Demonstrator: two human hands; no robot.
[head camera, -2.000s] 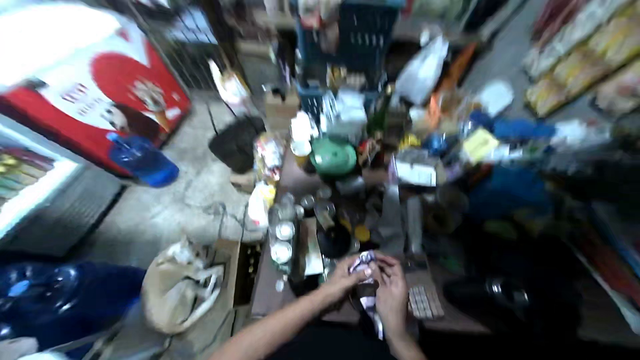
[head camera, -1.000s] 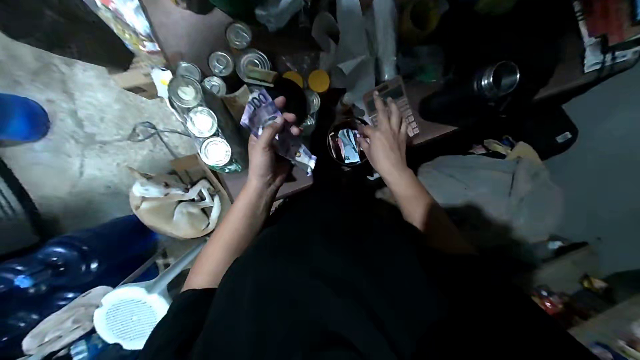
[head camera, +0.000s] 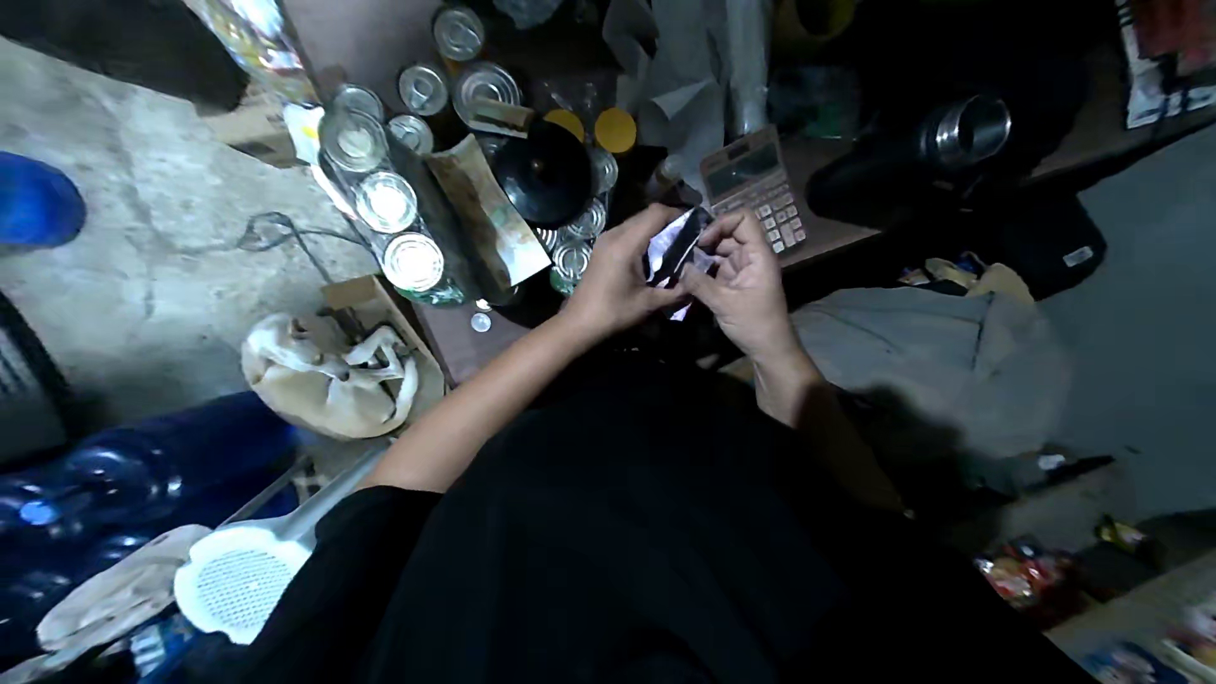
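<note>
My left hand (head camera: 622, 271) and my right hand (head camera: 741, 285) meet in front of my body at the table's edge. Between their fingers is a purple banknote (head camera: 673, 247), bent or folded, gripped from both sides. A dark strip crosses it; whether that is a shadow or another thing I cannot tell. A pink calculator (head camera: 757, 190) lies just beyond my right hand. Left of my left hand, a brownish banknote or paper (head camera: 494, 214) rests by a round black lid (head camera: 543, 176).
Food cans (head camera: 385, 201) stand in rows on the table's left part. A steel-rimmed black tumbler (head camera: 969, 131) lies on the right. A dog (head camera: 328, 375) is curled on cardboard at the lower left, near a white plastic fly swatter (head camera: 242, 579). Large blue water bottles (head camera: 142, 465) lie beyond it.
My right hand has left the calculator and joined my left hand at the purple banknote. One second ago, only my left hand held the note, spread out more.
</note>
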